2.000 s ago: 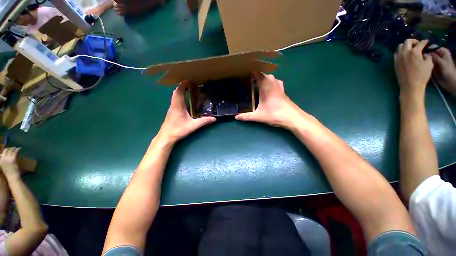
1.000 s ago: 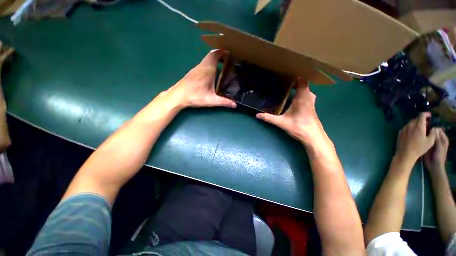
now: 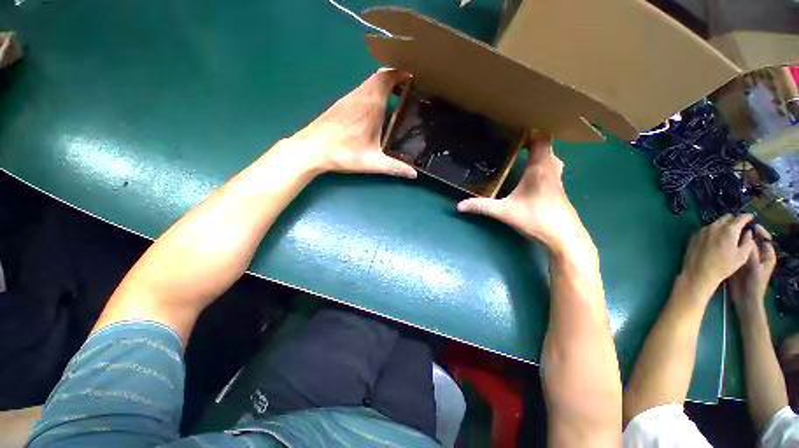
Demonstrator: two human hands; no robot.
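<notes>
A small brown mailer box (image 3: 499, 83) stands on the green bench top with its lid raised at the far side. Dark contents (image 3: 456, 144), which look like black cables with a shiny patch, lie inside it. My left hand (image 3: 355, 131) holds the box's left side, thumb along the near edge. My right hand (image 3: 534, 188) holds its right side, thumb at the near right corner. The fingertips behind the side walls are partly hidden.
A large open shipping box (image 3: 613, 52) stands beyond the mailer box. A black cable pile (image 3: 705, 162) lies at the right, and a neighbour's hands (image 3: 723, 254) hold a dark piece beside it. A white cord (image 3: 359, 17) runs behind the lid.
The view has turned to the right, bringing the cable pile further in. The mailer box appears tilted in the picture, its lid still raised. Both hands keep hold of it.
</notes>
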